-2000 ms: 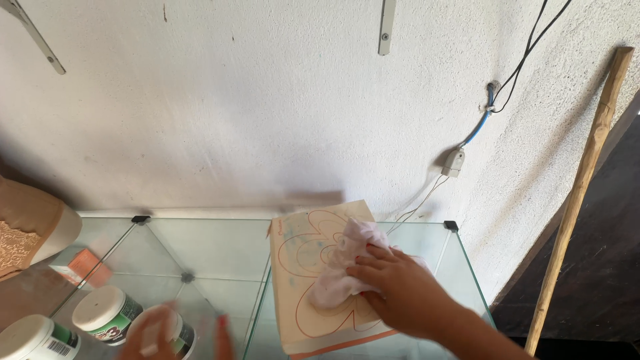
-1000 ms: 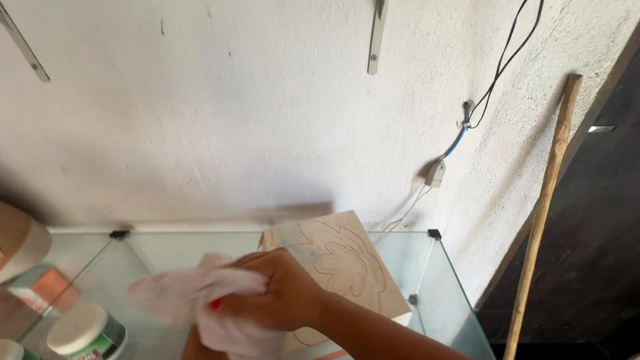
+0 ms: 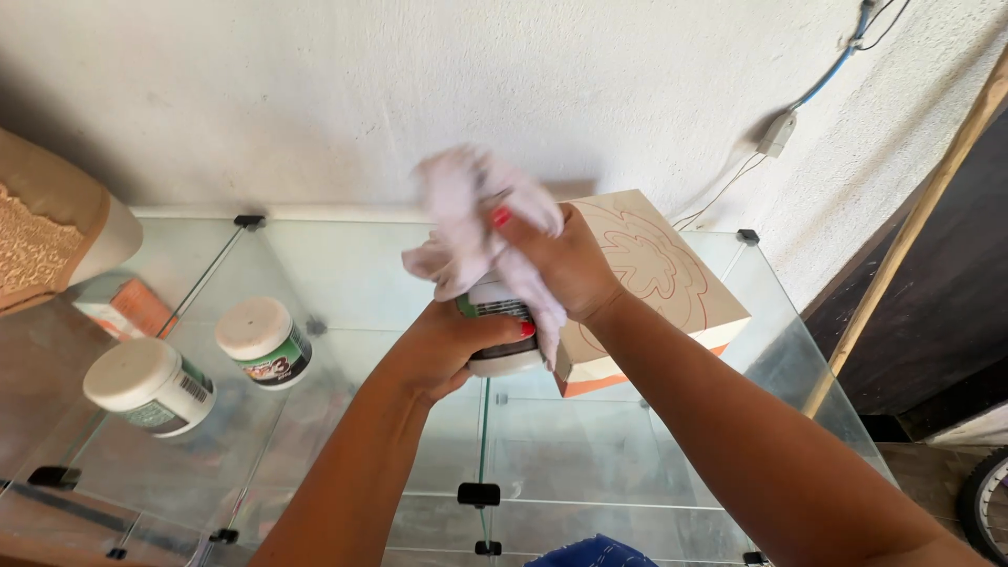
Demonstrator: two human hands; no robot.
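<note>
My left hand [image 3: 457, 342] grips a white plastic jar [image 3: 508, 364] with a green and dark label, held above the glass shelf unit. A pale pink-white cloth [image 3: 465, 213] is in my right hand [image 3: 559, 256], pressed around the jar's upper part and hanging down its right side; part of the cloth is blurred. Just right of the jar, a cardboard box [image 3: 669, 260] with red flower outlines on its top rests on the glass. Two more lidded jars, a nearer one [image 3: 150, 386] and a farther one [image 3: 264, 342], stand on the glass to the left.
The glass display case [image 3: 441, 457] has black corner clips and stands against a white wall [image 3: 354, 94]. A small orange-and-white box [image 3: 126, 307] and a beige mannequin form [image 3: 47, 228] are at the left. A cable connector [image 3: 778, 134] hangs at the right, near a leaning wooden pole [image 3: 906, 236].
My right hand has left the flower-patterned box with the cloth and now holds it against a jar. My left hand, seen blurred near the jars at first, now holds that jar up.
</note>
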